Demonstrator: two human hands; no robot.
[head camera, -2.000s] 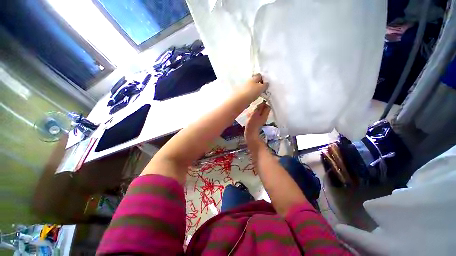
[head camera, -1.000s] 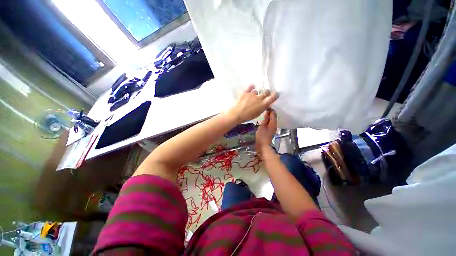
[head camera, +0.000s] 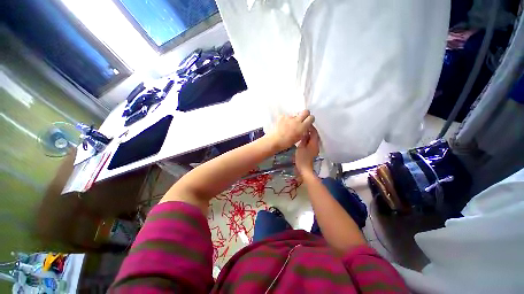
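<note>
A long white shirt (head camera: 368, 74) hangs in front of me, from the top edge of the view down to about the middle. My left hand (head camera: 294, 127) pinches the shirt's front edge near its lower end. My right hand (head camera: 308, 148) is just below and touches my left hand, its fingertips closed on the same edge. The button, if any, is hidden between the fingers.
A long white table (head camera: 212, 123) on the left holds folded black cloth (head camera: 141, 142), more black cloth (head camera: 212, 86), packed bundles (head camera: 146, 103) and clear bags (head camera: 86, 172). Red strips (head camera: 244, 201) litter the floor. A tied dark bundle (head camera: 425, 172) and white cloth (head camera: 482, 241) are at right.
Both hands have moved down along the shirt's front edge and come together. My left hand's fingers, spread a second ago, are now pinched closed on the cloth.
</note>
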